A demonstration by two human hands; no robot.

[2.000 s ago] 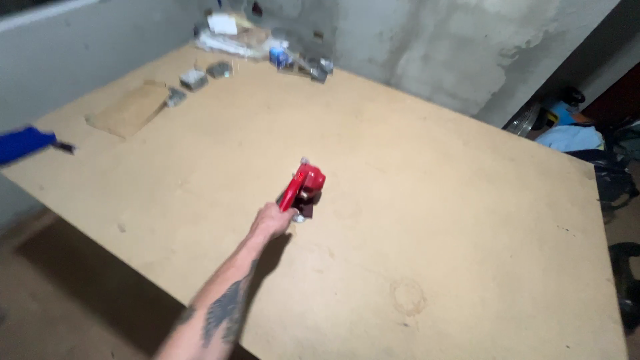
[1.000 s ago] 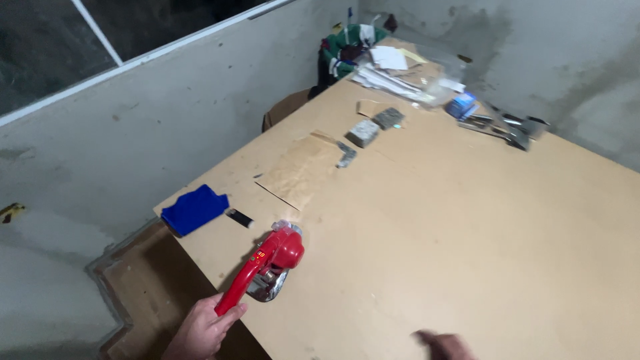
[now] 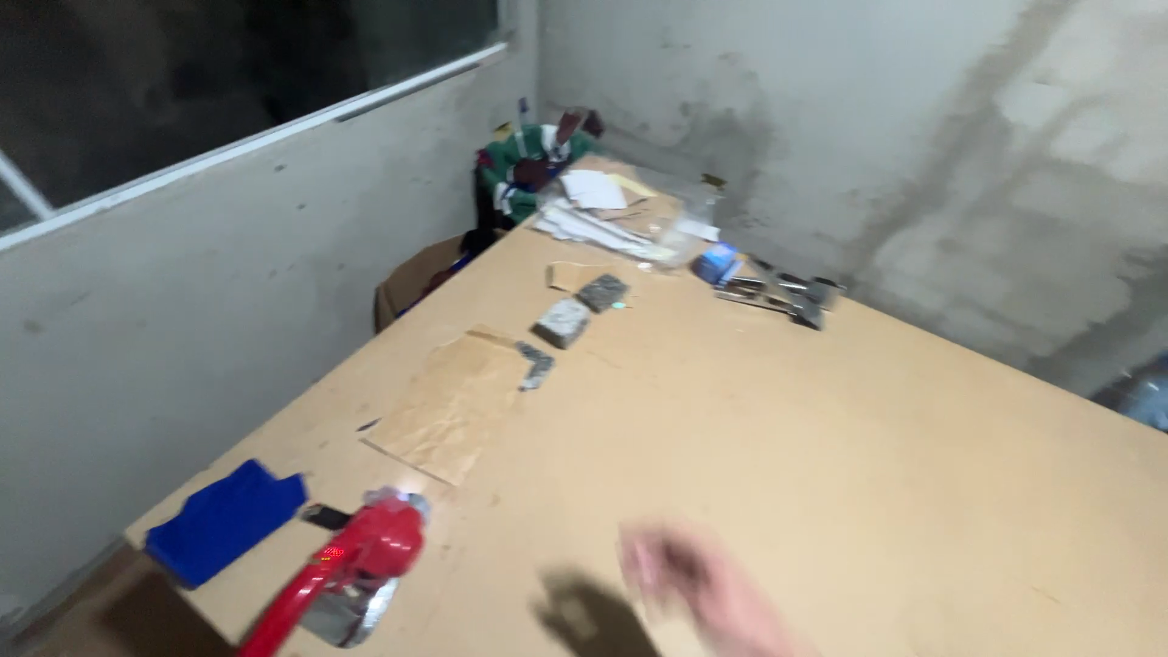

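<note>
A red hand-held tool [image 3: 388, 538], with a lit red display on its handle and a shiny metal part beneath, is over the table at lower left. Its handle runs out of the bottom edge; my left hand is out of view. My right hand [image 3: 680, 566], badly blurred, hovers above the tabletop right of the tool, its fingers partly curled and apart, with nothing visible in it. Its shadow falls to its left. Near the tool are a blue cloth-like piece [image 3: 228, 520], a small black object [image 3: 326, 516] and a sheet of brown paper [image 3: 447, 401].
Two grey blocks [image 3: 561, 322] [image 3: 603, 292] and a small grey angled piece [image 3: 537, 363] are beyond the paper. Papers and plastic [image 3: 607, 219], a blue box [image 3: 716, 263] and metal tools [image 3: 780, 294] occupy the far corner. Walls border the wooden table [image 3: 776, 411].
The view has swung left since the oldest frame. The left hand, seen on the red tool's handle one second ago, is now out of frame. More of the right hand shows.
</note>
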